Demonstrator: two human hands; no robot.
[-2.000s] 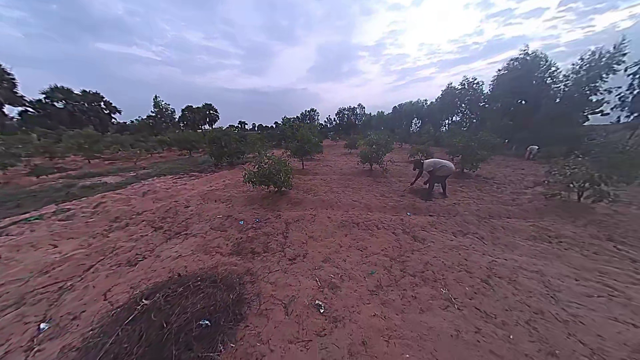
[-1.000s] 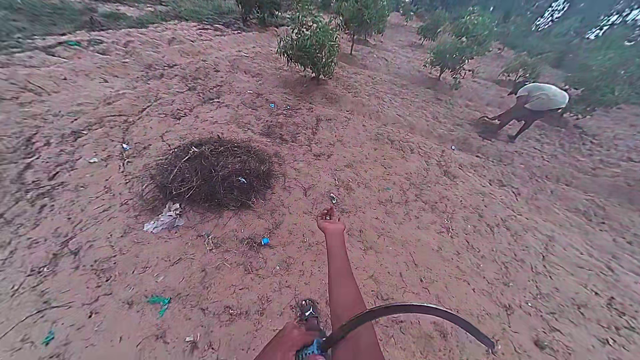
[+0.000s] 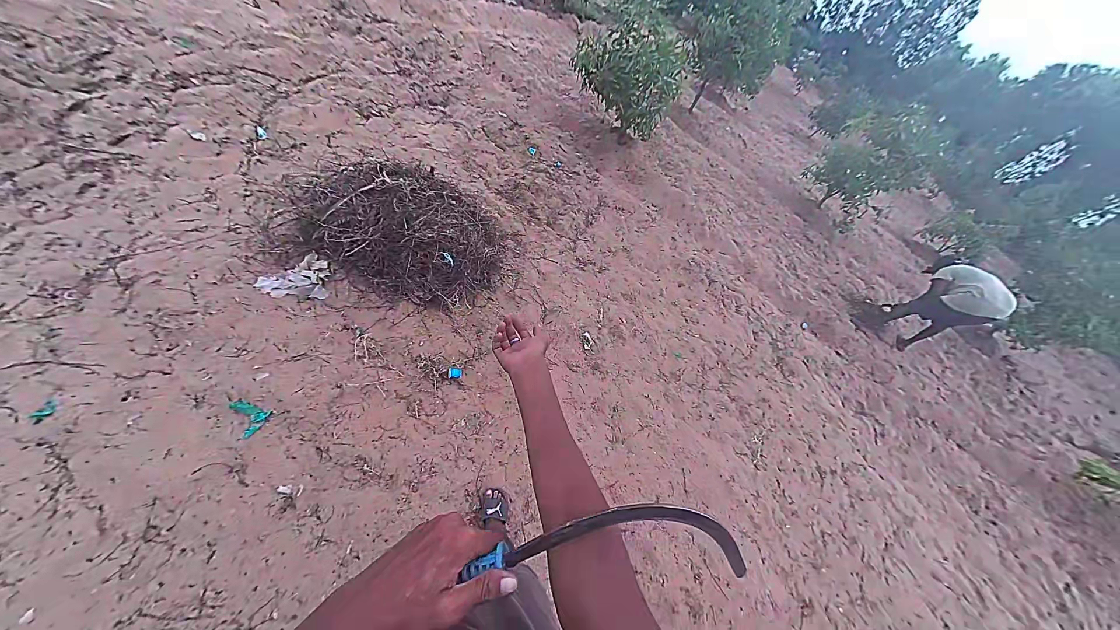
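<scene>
My left hand (image 3: pixel 429 569), low in the view, is closed around the blue handle (image 3: pixel 484 563) of a sickle. The curved metal blade (image 3: pixel 652 514) reaches to the right, passing above my right forearm in the view. Stretched forward, my right hand (image 3: pixel 522 346) has its palm turned up, a ring on one finger and its fingers apart; nothing shows in it. A heap of dry twigs (image 3: pixel 398 232) lies on the reddish soil beyond it, up and to the left. Just left of the hand is a small blue scrap (image 3: pixel 454 373).
Crumpled whitish plastic (image 3: pixel 297 278) lies beside the heap, and green scraps (image 3: pixel 252 417) lie nearer. A leafy young tree (image 3: pixel 632 74) stands ahead, with more to the right. Another person (image 3: pixel 973 293) bends over at the right. My sandalled foot (image 3: pixel 494 506) is below.
The view has tilted down from the field and sky, bringing both hands in. Since one second ago, my right hand appears nearer the twig heap and more spread; my left hand still holds the sickle.
</scene>
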